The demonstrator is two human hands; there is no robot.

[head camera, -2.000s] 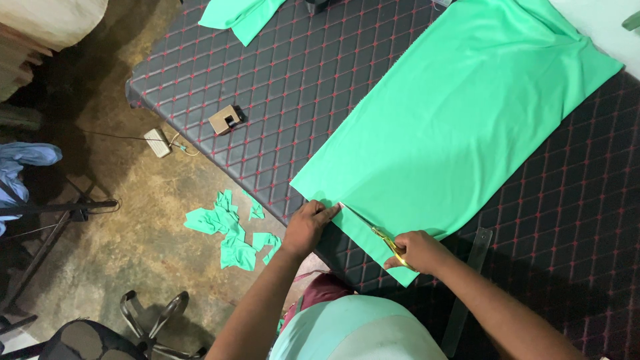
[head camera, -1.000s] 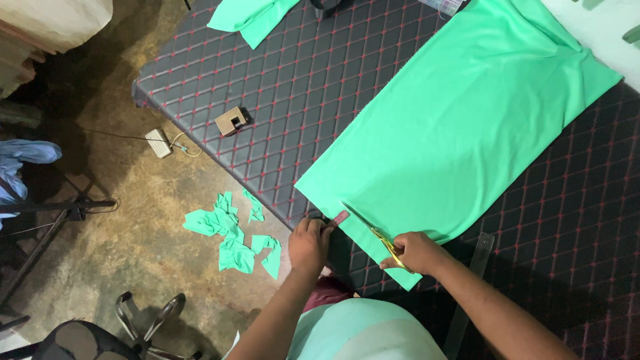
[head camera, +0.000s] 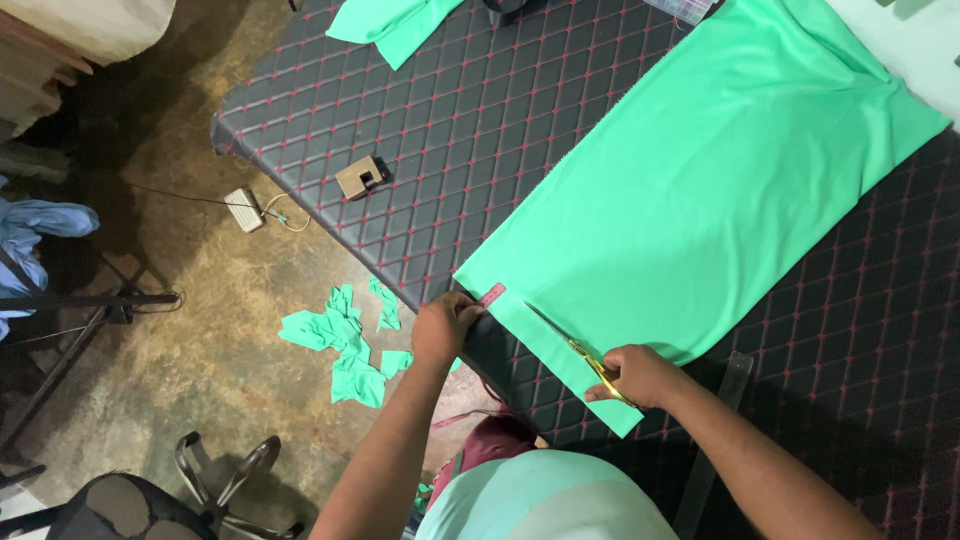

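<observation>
A long piece of mint-green fabric [head camera: 675, 195] lies across a black quilted table cover [head camera: 465, 142] with red stitching. At its near left corner, my left hand [head camera: 444, 326] pinches a pink measuring tape [head camera: 492, 295], whose end rests on the cloth just in from the edge. My right hand [head camera: 637, 376] is on the gold handles of a pair of scissors [head camera: 589, 358]. The scissors lie over the fabric near its short near edge, their dark blades pointing up and left toward the tape, close together.
A small brown box-like object [head camera: 360, 178] and another green piece [head camera: 394, 26] are on the table; a clear ruler [head camera: 716, 442] lies right of my body. Green scraps [head camera: 341, 345], a white power adapter [head camera: 244, 210] and a chair base [head camera: 217, 510] are at floor level, left.
Against two seconds ago, my left hand has drawn back from the fabric's edge, and more of the pink tape shows on the cloth. My right hand keeps the scissors in about the same place.
</observation>
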